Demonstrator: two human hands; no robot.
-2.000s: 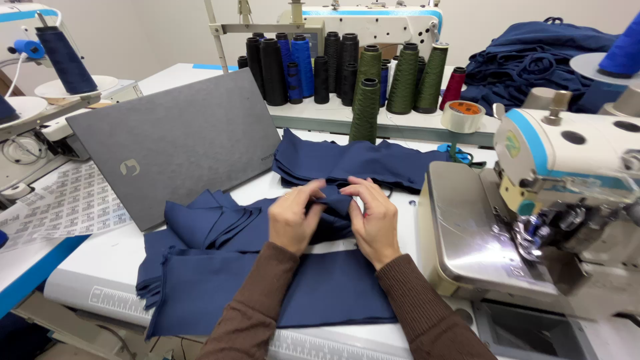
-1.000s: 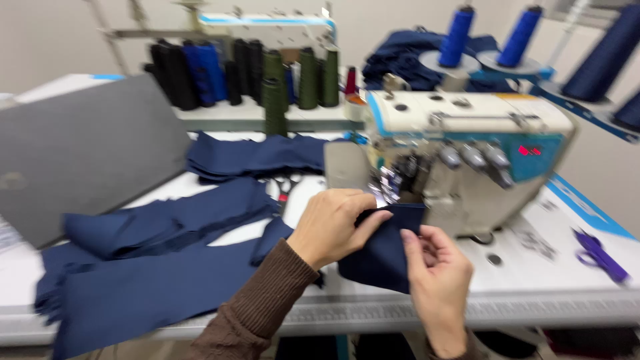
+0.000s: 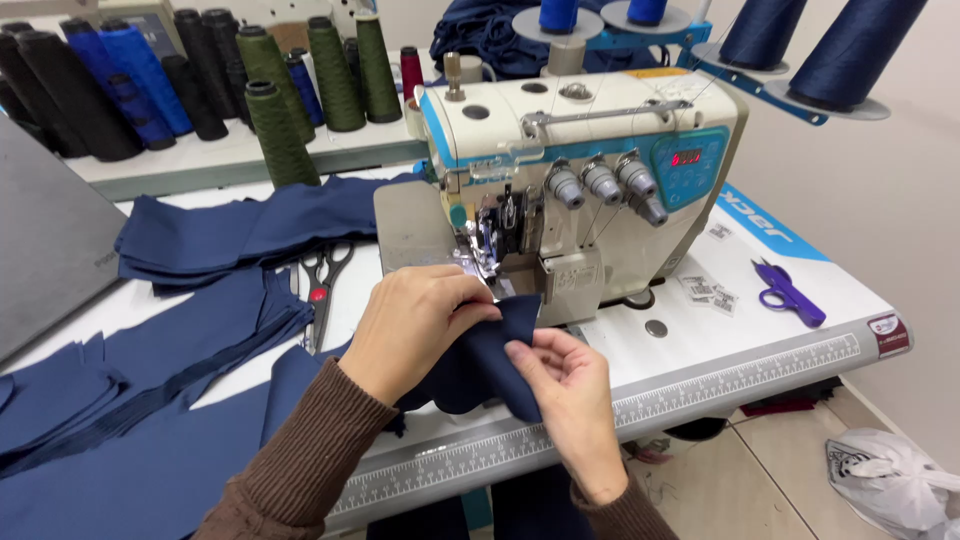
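In the head view both hands hold one navy fabric piece (image 3: 480, 367) just in front of the needle area of a Jack overlock sewing machine (image 3: 600, 150). My left hand (image 3: 420, 322) pinches its upper edge between thumb and fingers, close to the presser foot. On the right side of the cloth, my right hand (image 3: 566, 390) grips the edge with thumb and fingertips. The lower part of the piece hangs near the table's front edge. Stacks of cut navy fabric (image 3: 247, 232) lie to the left, with more navy panels (image 3: 150, 465) nearer me.
Black-handled scissors (image 3: 320, 292) lie between the fabric and the machine. Purple thread snips (image 3: 791, 292), small printed labels (image 3: 697, 287) and a metal disc (image 3: 656, 328) are at the right. Thread cones (image 3: 337, 75) stand behind; a grey laptop (image 3: 45, 225) is at far left. A ruler strip (image 3: 739, 375) edges the table.
Both hands have moved from the fabric stacks to the front of the machine, holding a navy piece there. The view has swung right and come closer.
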